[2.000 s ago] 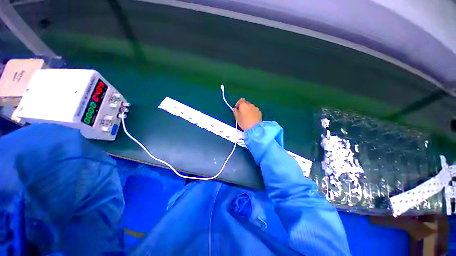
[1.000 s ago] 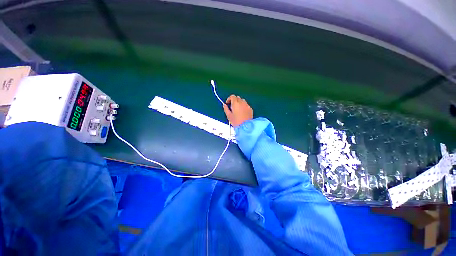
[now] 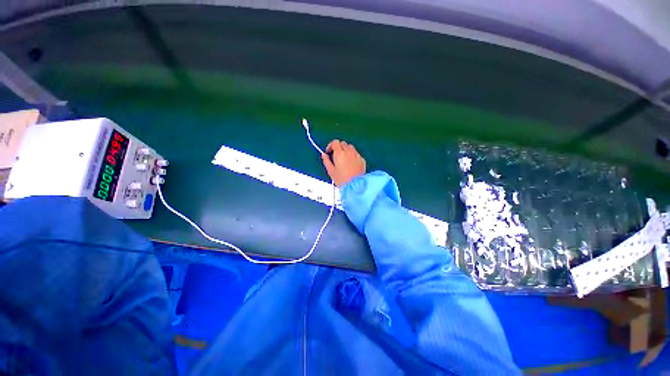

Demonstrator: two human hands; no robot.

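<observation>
My right hand (image 3: 344, 162) rests on the green belt with its fingers curled at the thin white lead (image 3: 245, 254). The lead runs from the supply, loops along the front edge and passes at the hand; its pale plug (image 3: 305, 123) lies free beyond the fingers. Whether the fingers grip the lead is unclear. A long white label strip (image 3: 275, 175) lies flat, partly under my right wrist and sleeve. My left hand is not visible; only the blue left sleeve shows at lower left.
The white power supply (image 3: 66, 158) with red and green digits stands at left, a tan box (image 3: 16, 132) behind it. At right a clear blister tray (image 3: 566, 213) holds many white scraps (image 3: 491, 219). White sheets (image 3: 617, 258) overlap its corner. A brown carton (image 3: 633, 316) is below.
The view has shifted, so the supply and strip sit further left. My right hand stays at the lead, its fingers slightly changed in pose.
</observation>
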